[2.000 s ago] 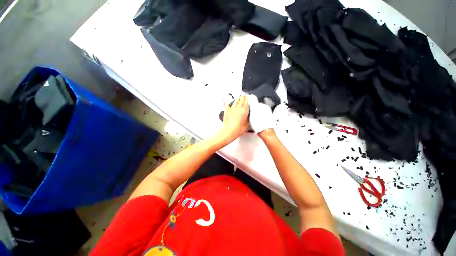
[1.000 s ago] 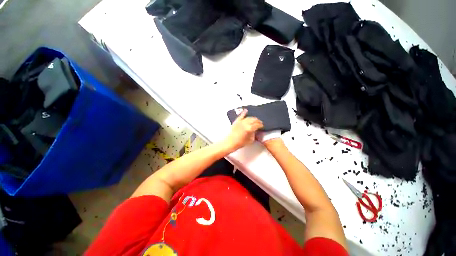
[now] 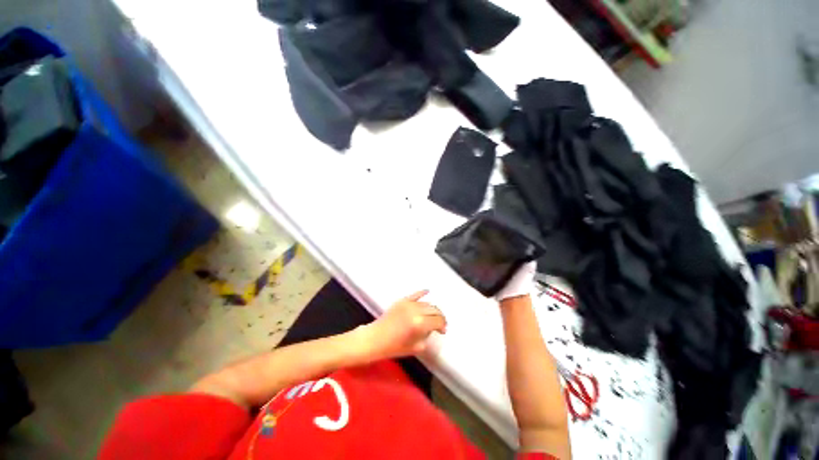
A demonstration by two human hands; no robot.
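Note:
A black pouch (image 3: pixel 489 252), its shiny, greyer face partly showing, is held just above the white table. My right hand (image 3: pixel 517 282), in a white glove, grips it at its near right corner; the pouch hides most of the fingers. My bare left hand (image 3: pixel 409 325) is over the table's near edge, apart from the pouch, with the index finger out, the others curled and nothing seen in it. Another black pouch (image 3: pixel 463 171) with a small pale mark lies flat beyond. A large heap of black pieces (image 3: pixel 611 225) lies at the right.
More black pieces (image 3: pixel 377 63) lie at the table's far left. Red-handled scissors (image 3: pixel 580 395) and red snips (image 3: pixel 557 294) lie at the right among black trimmings. A blue bin (image 3: pixel 99 225) with black pieces stands on the floor at left. Shelving with mixed items (image 3: pixel 790 296) is at far right.
The view has turned and shifted. My left hand has let go of the pouch and drawn back towards me. My right hand has moved the pouch right, towards the heap, and its shiny side now shows.

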